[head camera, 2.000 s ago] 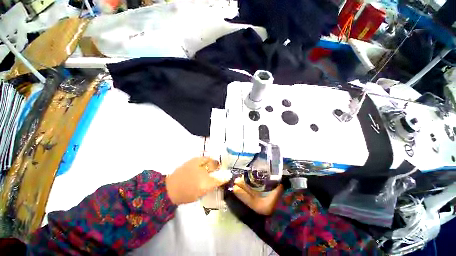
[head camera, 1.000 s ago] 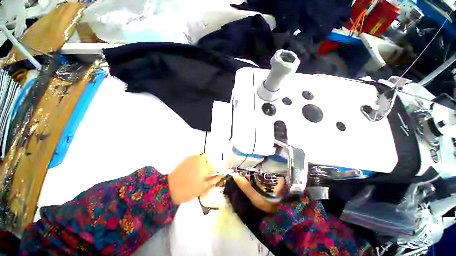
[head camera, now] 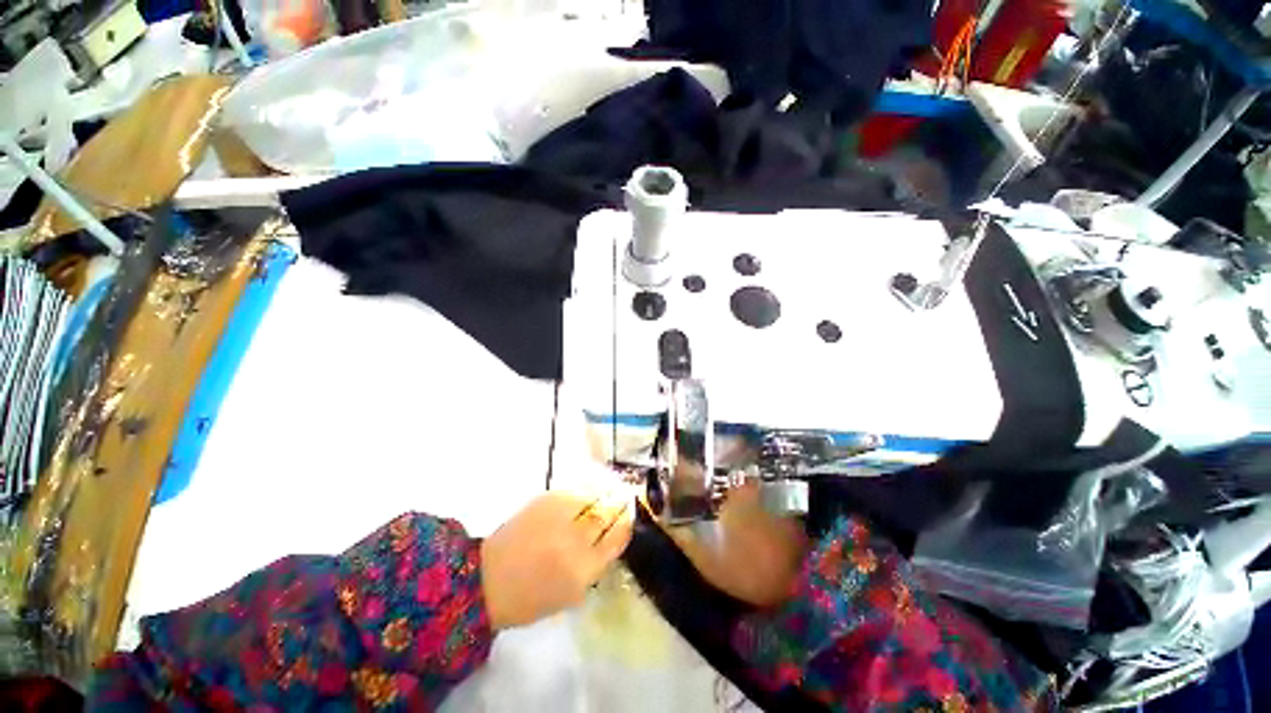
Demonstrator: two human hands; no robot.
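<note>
The white sewing machine head fills the middle right, with the metal needle area and guard at its left end. My left hand is just left of the needle, fingertips pinched together at the presser area; a small pale piece seems to be at the fingertips, but glare blurs it. My right hand is right of the needle, partly behind the metal guard, resting on the black garment piece, which runs down toward the lap. The right fingertips are hidden, so its grip is unclear.
Black cloth lies behind the head. A black fabric band drapes over the machine. A clear zip bag and white strips lie at right. A plastic-wrapped brown board and striped stack are at left.
The view has shifted, so the machine head appears farther left. My left hand sits slightly lower in view with its fingers bunched closer to the needle. My right hand stays beside the needle on the black cloth.
</note>
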